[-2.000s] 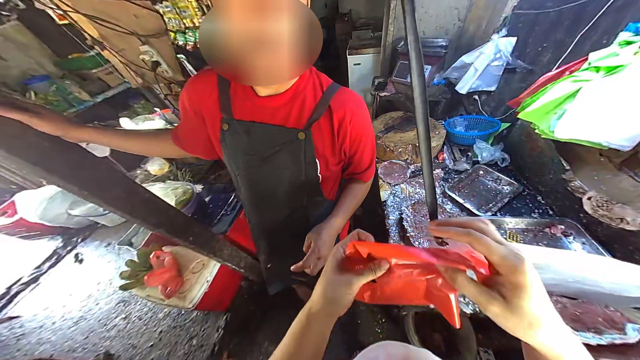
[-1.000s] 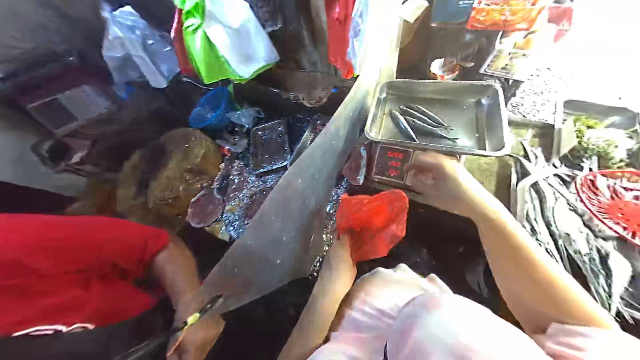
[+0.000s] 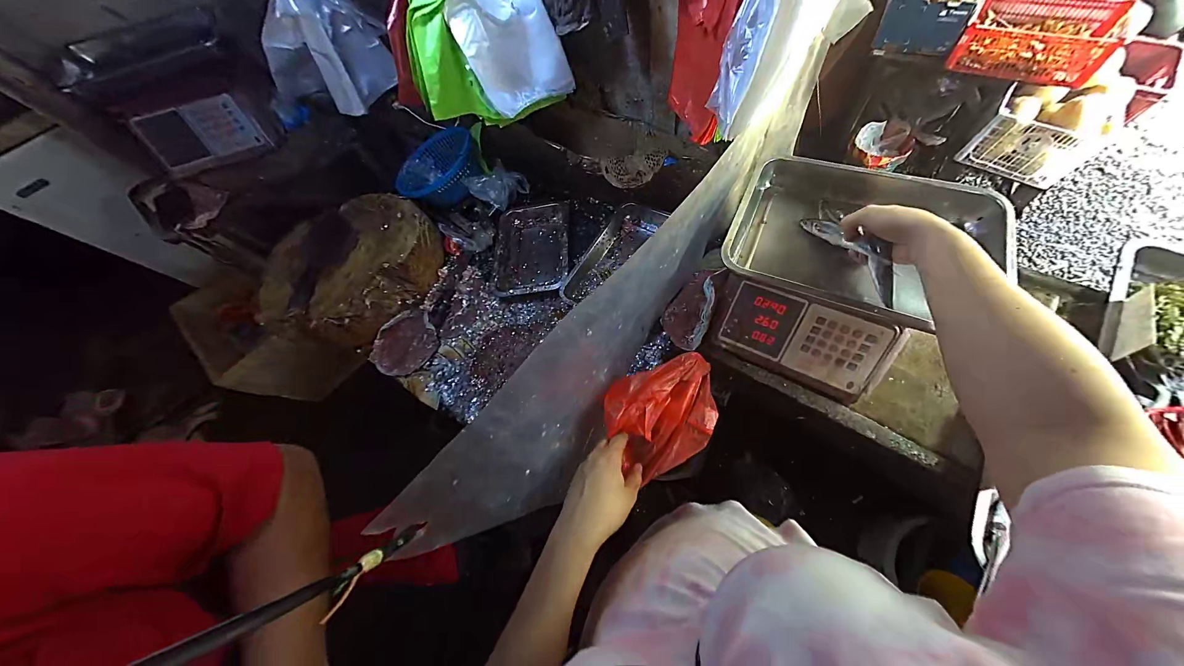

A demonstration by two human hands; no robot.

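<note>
My left hand [image 3: 601, 490] grips a red plastic bag [image 3: 661, 416] near the lower middle of the head view, beside a hanging translucent sheet. At the upper right, my right hand [image 3: 893, 231] is closed on small fish [image 3: 846, 242] over a metal tray [image 3: 754, 268]; its fingertips are partly hidden by the hand itself. The tray rests on a digital scale [image 3: 800, 338] with a lit red display and a keypad. A cut piece of fish [image 3: 689, 310] lies just left of the scale.
The translucent plastic sheet [image 3: 555, 388] slants across the stall. Left of it are a round wooden chopping block [image 3: 356, 268], a blue basket [image 3: 439, 166], and small metal trays [image 3: 532, 248]. A person in a red shirt [image 3: 129, 527] is at the lower left. Plastic bags [image 3: 509, 55] hang above.
The view has swung toward the scale. My right hand, earlier on the red bag and then beside the scale, is now over the tray on the fish. My left hand still holds the bag.
</note>
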